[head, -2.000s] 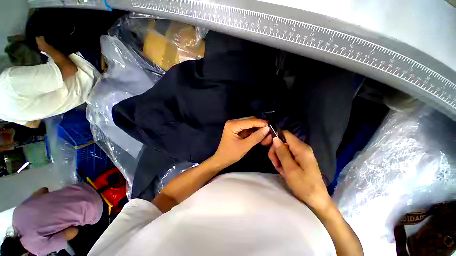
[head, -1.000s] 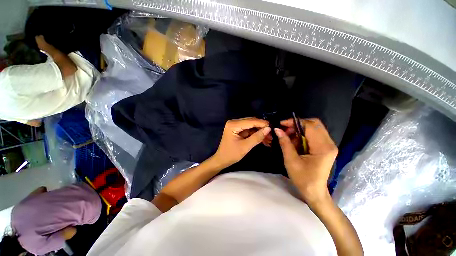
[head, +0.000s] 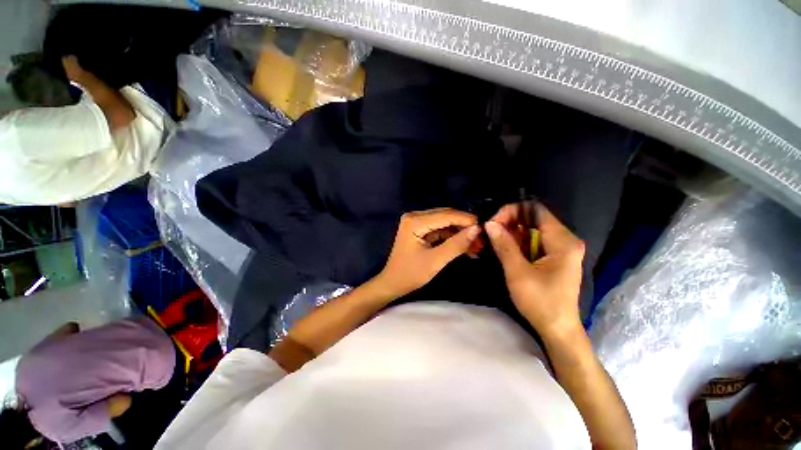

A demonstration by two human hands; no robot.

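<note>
A dark garment point(head: 325, 185) lies spread over my lap. My left hand point(head: 430, 250) pinches a small dark part of it between thumb and forefinger. My right hand point(head: 540, 264) has thumb and forefinger almost touching the left fingertips at the same spot. Thread snips point(head: 534, 244) with a yellow body rest in the right palm, mostly hidden by the fingers; their dark tips are blurred. Whether the right fingertips pinch the garment or a thread is too small to tell.
A table edge with a ruler scale point(head: 562, 70) curves across the top. Clear plastic point(head: 703, 290) lies at right, more plastic point(head: 206, 149) at left by a taped package point(head: 303, 75). A brown strap point(head: 725, 387) is lower right. Two people, blue crates point(head: 132, 228) and a red item point(head: 193, 321) are left.
My right hand has swung the snips back from the left fingertips into its palm, and its thumb and forefinger have closed in by the left ones. The left hand has hardly moved.
</note>
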